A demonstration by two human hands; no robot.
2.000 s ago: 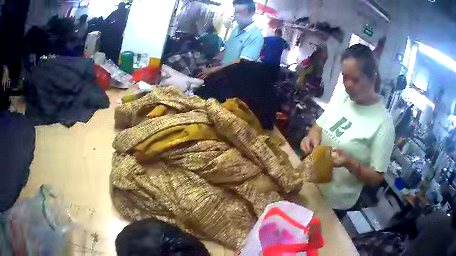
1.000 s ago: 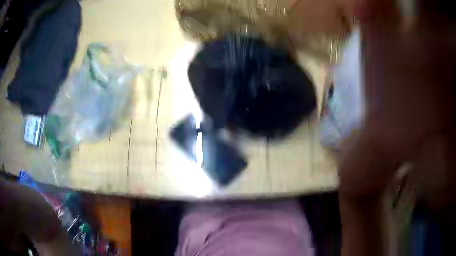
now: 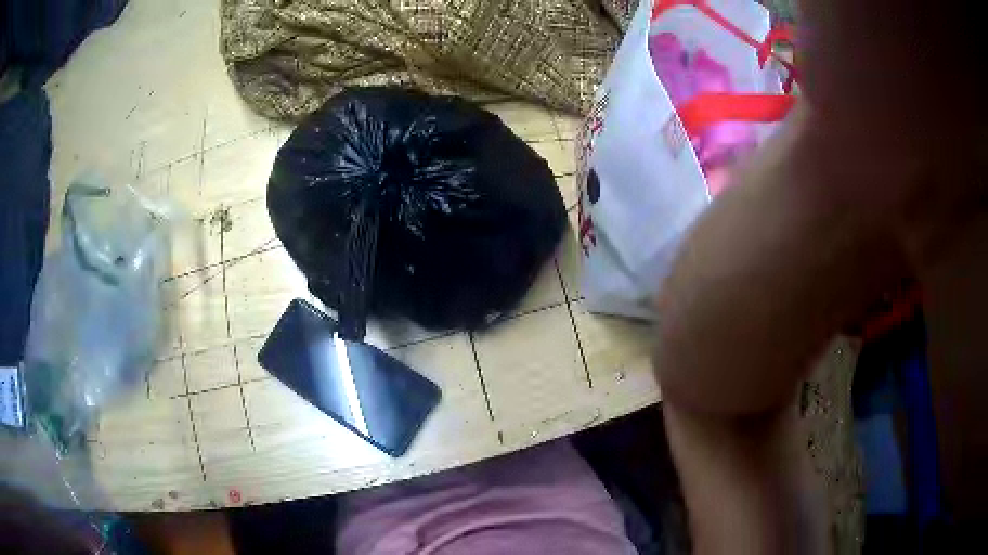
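Note:
A shiny black plastic bag, round and knotted on top, sits on the pale table. A black smartphone lies flat just below it, near the table's front edge, with light reflecting on it. My right arm is large, bent and blurred close to the camera at the right; its hand is not visible. A blurred shape at the lower left edge looks like part of my left arm; no left hand can be made out.
A white tote bag with red handles and pink contents stands right of the black bag. Gold-brown fabric lies behind. A limp clear bag and dark cloth lie left. The table's curved front edge is near.
The view has tilted from the room down to the table, and the blur has lessened. The black bag, phone and clear bag appear further left; more of the tote shows.

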